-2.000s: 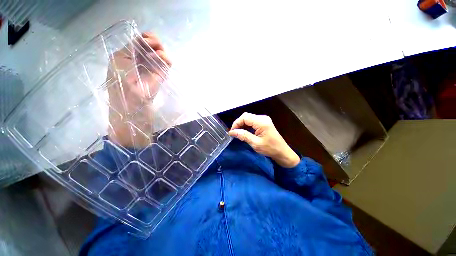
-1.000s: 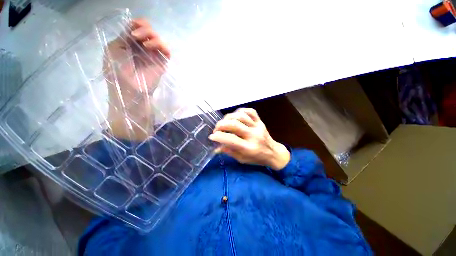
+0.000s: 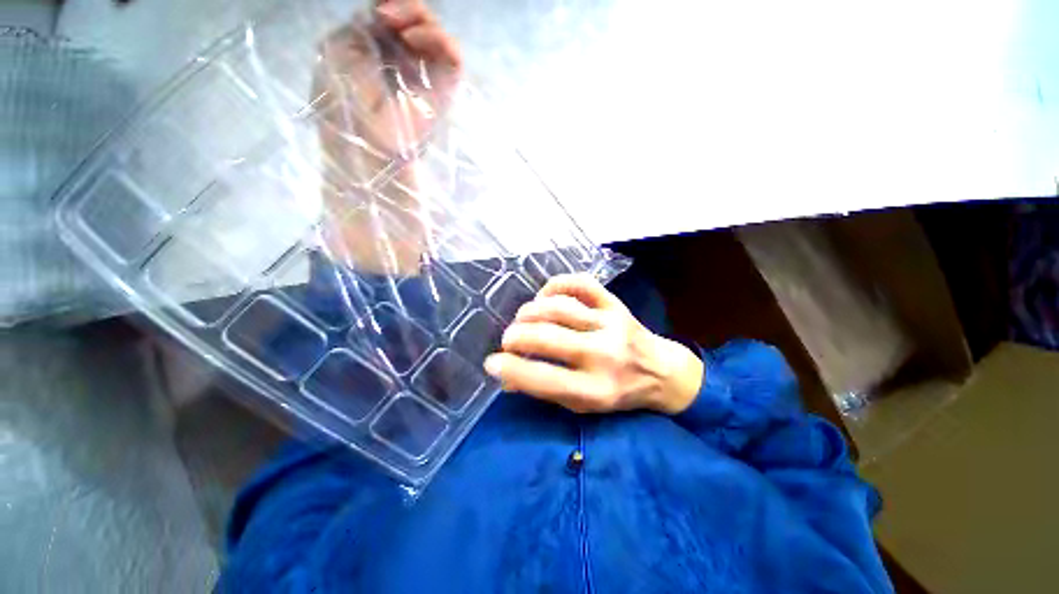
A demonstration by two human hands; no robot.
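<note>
A clear compartment tray (image 3: 348, 377) is held tilted over the bench's front edge and the blue jacket. Its rectangular pockets show against the jacket. Creased clear film lies over or around it; film corners stick out at the tray's right and bottom corners. My left hand (image 3: 389, 99) shows through the clear plastic at the tray's upper part, fingers curled at the edge; its exact grip is blurred by glare. My right hand (image 3: 592, 354) has its fingers closed on the tray's right edge, thumb side hidden.
The white bench (image 3: 743, 116) crosses the top, with strong glare. Pale ribbed stacked plastic (image 3: 52, 128) stands at the upper left. An open brown carton (image 3: 941, 290) with whitish film-like contents lies under the bench edge at right. A larger cardboard flap (image 3: 999, 464) is at lower right.
The view has shifted, so the orange and blue item has left the picture. The tray lies farther right in view. My right hand has moved from a fingertip hold to a fuller hold on its edge.
</note>
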